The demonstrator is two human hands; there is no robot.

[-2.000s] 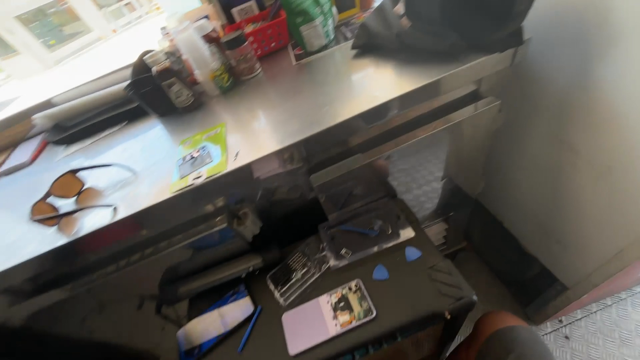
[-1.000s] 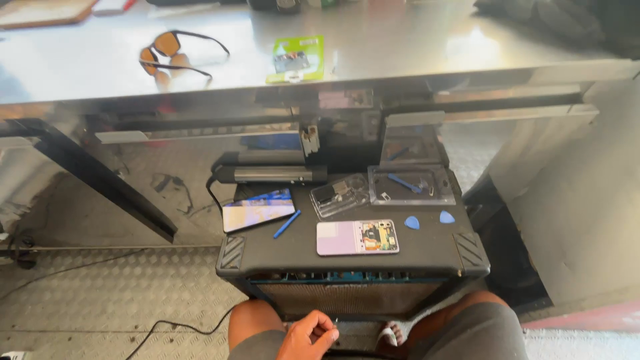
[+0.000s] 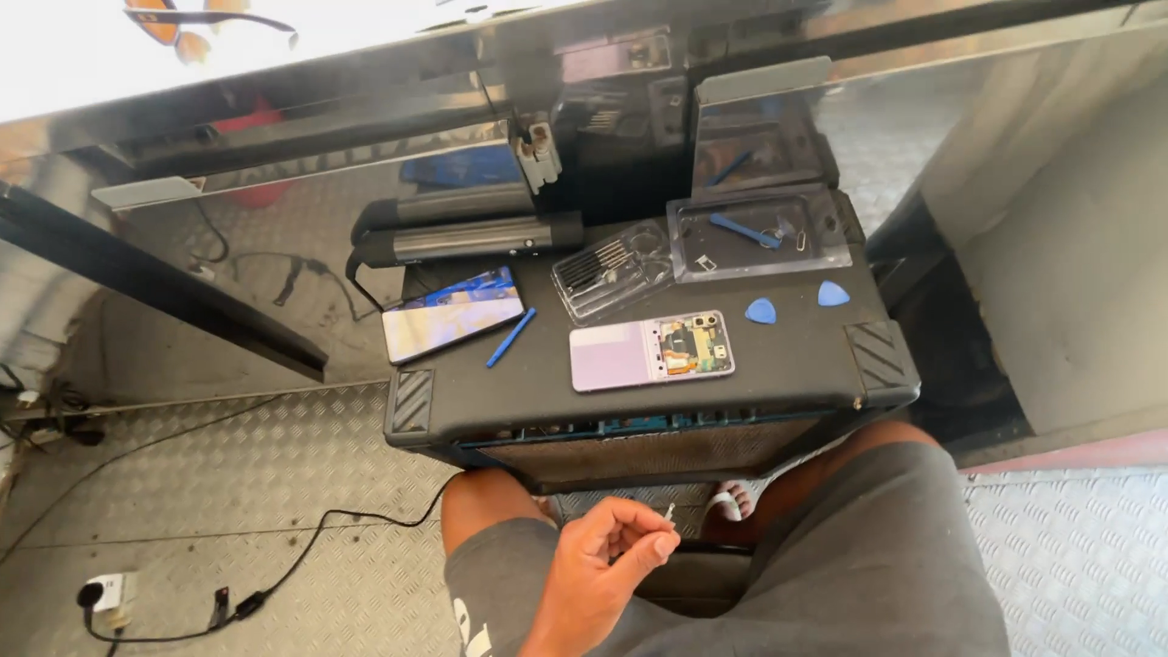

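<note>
My left hand [image 3: 607, 566] is above my lap, thumb and forefinger pinched on a small thin pale item [image 3: 671, 513], too small to identify. My right hand is out of view. Beyond the left hand, on a black amplifier, lies a lilac phone [image 3: 610, 356] with its right part uncovered, showing internal parts. To its left are a blue plastic pry tool [image 3: 511, 338] and a second phone [image 3: 453, 315] with a reflective surface. Behind the lilac phone sits a clear case of screwdriver bits [image 3: 598, 265]. Two blue triangular picks [image 3: 760, 311] lie to the right.
The amplifier [image 3: 511, 397] stands before my knees. At its back are a clear plastic tray [image 3: 808, 265] holding a blue tool and small metal pieces, and a black-and-silver bar-shaped device [image 3: 474, 240]. A metal counter edge [image 3: 301, 82] crosses above. A black cable [image 3: 365, 516] runs along the floor.
My left hand, seen low in the frame one second ago, still pinches something small. The view has swung down from the counter to the amplifier. The phones and tools appear unmoved.
</note>
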